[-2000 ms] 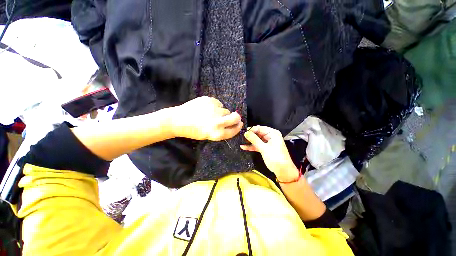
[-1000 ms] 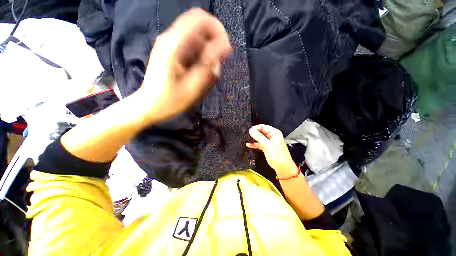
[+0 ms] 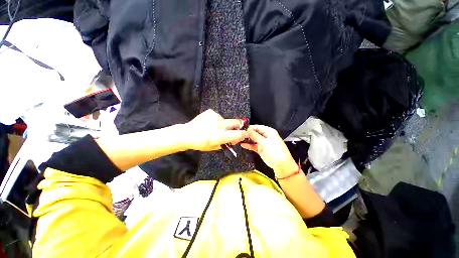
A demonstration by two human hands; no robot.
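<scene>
A black coat (image 3: 282,75) with pale stitch lines lies spread up to my lap. A speckled dark grey wool strip (image 3: 225,65) runs down its middle. My left hand (image 3: 214,132) is closed over the lower strip around a small pointed tool (image 3: 231,150). The tool's bright tip shows below the fingers and a red bit shows above them; its full shape is hidden. My right hand (image 3: 266,144) pinches the strip's right edge, its fingertips meeting those of my left hand. No needle, thread or fastener can be made out.
A flat black phone (image 3: 92,103) with a red edge and white cloth (image 3: 45,55) lie at left. A shiny black plastic heap (image 3: 375,101), crumpled white material (image 3: 322,143) and green and olive heaps (image 3: 438,70) are at right.
My left hand was raised up and left a second ago. It has come back down to the strip beside my right hand, and the pointed tip now shows. My right hand has barely moved.
</scene>
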